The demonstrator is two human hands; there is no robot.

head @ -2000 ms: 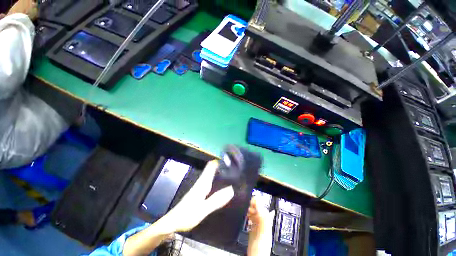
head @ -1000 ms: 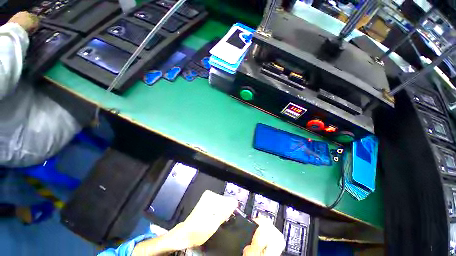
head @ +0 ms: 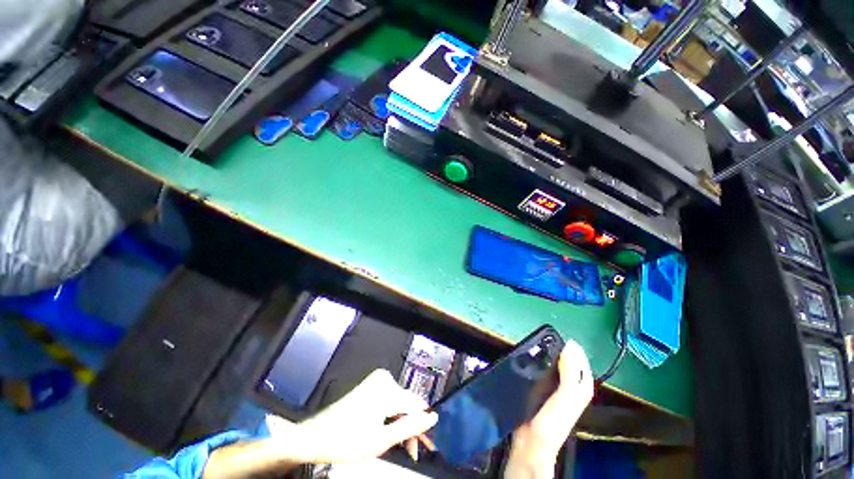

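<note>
A dark phone (head: 496,398) with a glossy back and a camera corner at its upper right is held tilted over the lap, in front of the bench edge. My right hand (head: 554,412) grips its right side near the camera corner. My left hand (head: 370,418) pinches its lower left end between thumb and fingers. The phone's other face is hidden. Below it, a black foam tray (head: 367,348) holds a silver-blue cover (head: 311,349) at the left and open phone bodies (head: 426,367), partly covered by my hands and the phone.
A black press (head: 562,178) stands behind the green bench (head: 309,201). A pile of blue film (head: 534,266) lies before it, with stacked blue sheets (head: 657,304) at right. White-and-blue cards (head: 431,79) and a foam tray of phones (head: 178,89) are left. A person's grey sleeve (head: 47,206) is far left.
The held phone has come up and right from low over the tray, and its back with the camera corner now shows. My right hand has moved up and right with it.
</note>
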